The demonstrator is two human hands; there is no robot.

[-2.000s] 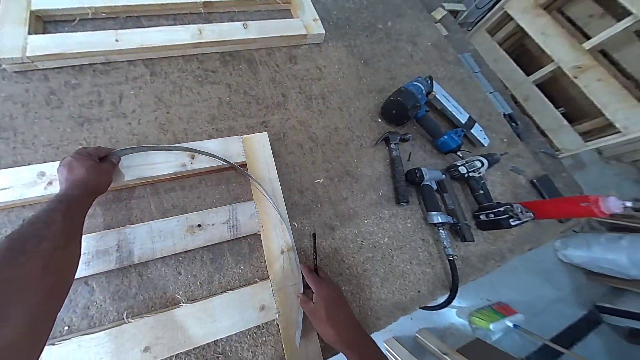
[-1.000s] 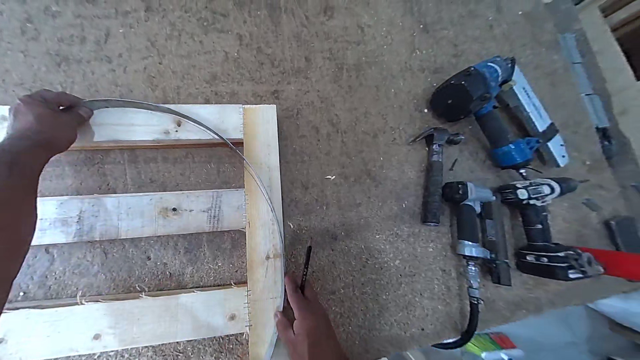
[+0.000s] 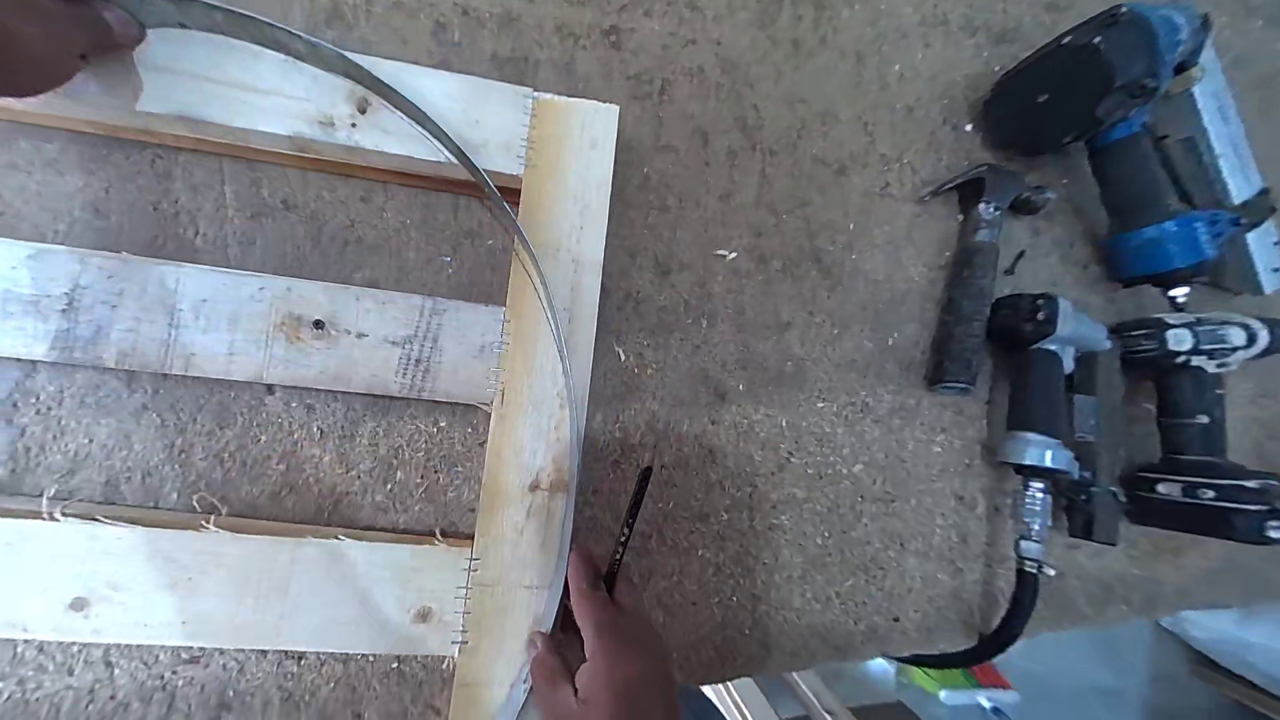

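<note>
A thin flexible metal strip [image 3: 440,135] bends in an arc over the corner of a wooden slatted frame [image 3: 555,300]. At the upper left, my left hand [image 3: 60,45] grips one end of the strip above the top slat. My right hand [image 3: 605,640] pinches the strip's other part against the right upright board at the bottom. A black pencil [image 3: 628,530] sticks up from between the fingers of my right hand. Rows of staples cross the joints between the slats and the upright board.
Right of the frame on the particle-board surface [image 3: 760,420] lie a claw hammer [image 3: 970,280], a pneumatic stapler [image 3: 1040,390] with a black hose [image 3: 1010,620], a cordless drill [image 3: 1195,420] and a blue and black nail gun [image 3: 1130,130]. Wood strips [image 3: 740,698] show below the surface's lower edge.
The view has come closer to the frame. Both hands keep hold of the strip, which still curves over the frame's right corner. The tools lie as before.
</note>
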